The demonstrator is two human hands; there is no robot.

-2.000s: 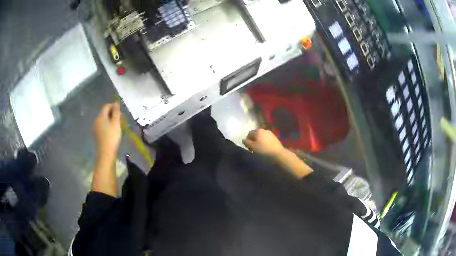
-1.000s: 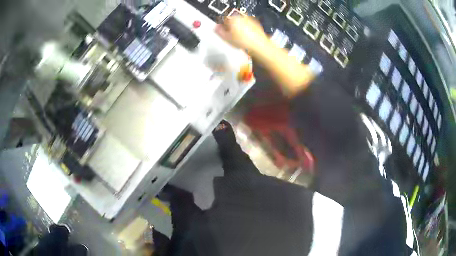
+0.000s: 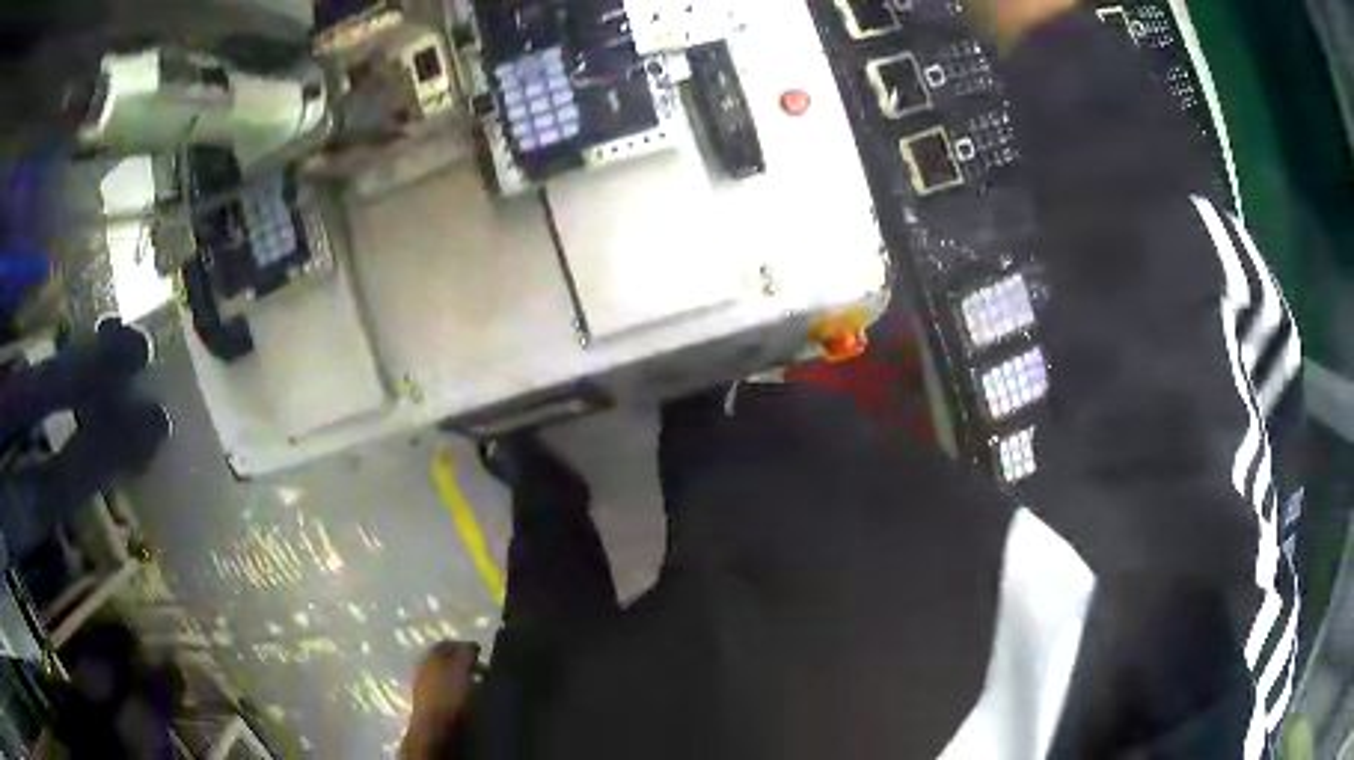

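Note:
My right hand (image 3: 1022, 12) is at the top edge over the black blister tray (image 3: 943, 238); its fingers are cut off, so what it holds is hidden. Pockets near it show pale gold outlines; lower pockets hold keypad modules (image 3: 998, 310) with pale grids. My left hand (image 3: 443, 690) is low, beside my body, small and blurred; I cannot tell what it holds. On the white press machine (image 3: 460, 282), one grid part sits in the right fixture (image 3: 538, 101) and another in the left fixture (image 3: 273, 230).
The machine's front edge carries an orange-red emergency stop (image 3: 841, 339) at its right corner and a touch screen (image 3: 538, 413). A red button (image 3: 796, 103) is on its top. A red stool or bin (image 3: 891, 394) shows below the bench edge. A yellow line (image 3: 469, 523) marks the grey floor.
The view has turned, with the machine now upper left. My right hand has gone from below the machine's front to the tray at the top. My left hand is lower, near the bottom edge.

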